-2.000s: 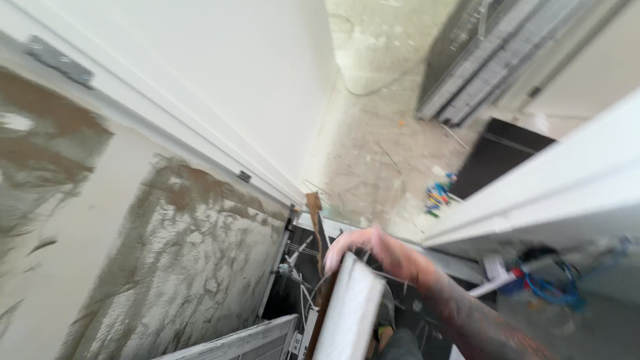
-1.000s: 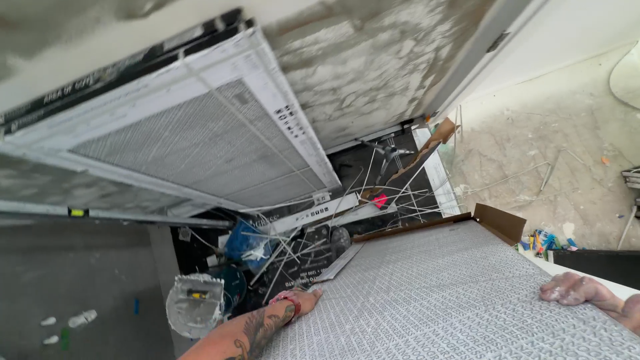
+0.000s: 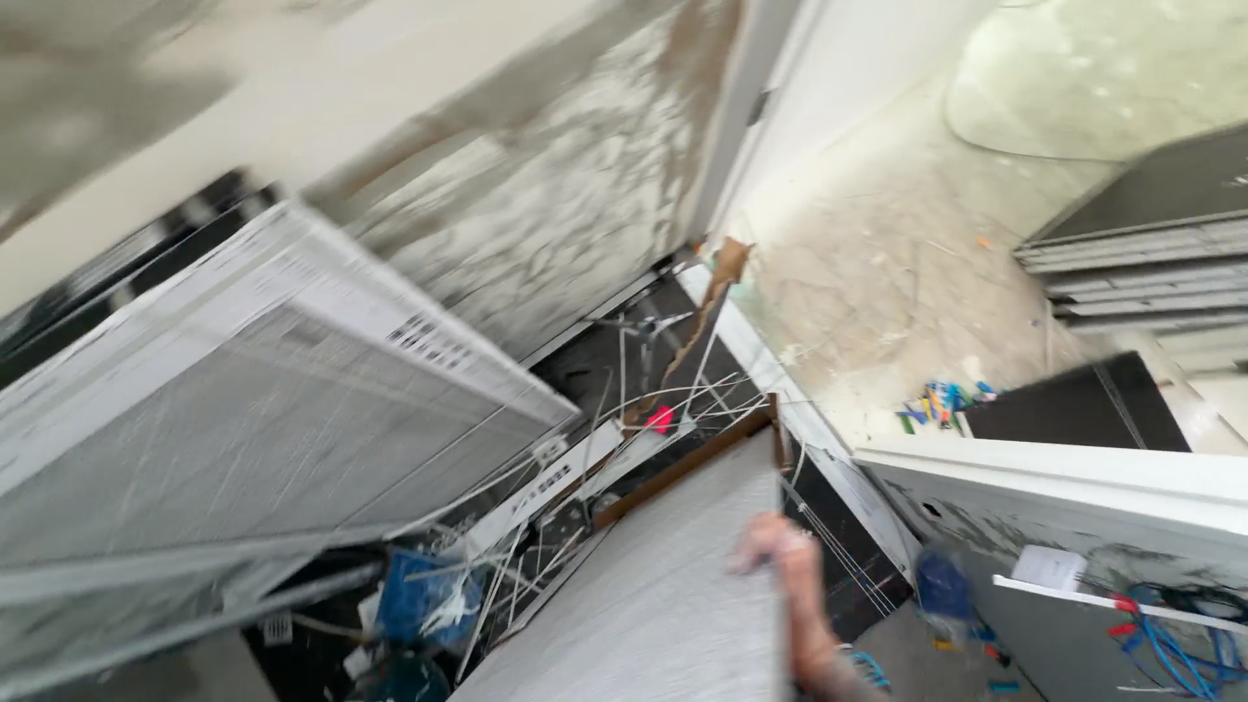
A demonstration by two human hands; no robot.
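Observation:
A large grey-white sheet, likely a tile (image 3: 663,575), slants up from the bottom edge of the view, with brown cardboard (image 3: 682,466) along its far edge. My right hand (image 3: 780,556) grips the sheet's right edge, fingers bent over its face; motion blurs it. My left hand is out of the frame. Past the sheet's far edge, white straps (image 3: 721,390), a torn cardboard strip (image 3: 717,292) and a small pink item (image 3: 660,420) lie on the dark floor.
Wrapped panels (image 3: 390,419) lean on the plastered wall at left. A blue bag (image 3: 424,595) lies below them. Stacked grey panels (image 3: 1150,263), a dark tile (image 3: 1082,405) and colourful small pieces (image 3: 944,402) are beyond the threshold. Blue cables (image 3: 1170,643) are at lower right.
A second ago both hands were on the sheet, which lay wider across the view; now it is turned more edge-on and my left hand has gone from view. The view has shifted.

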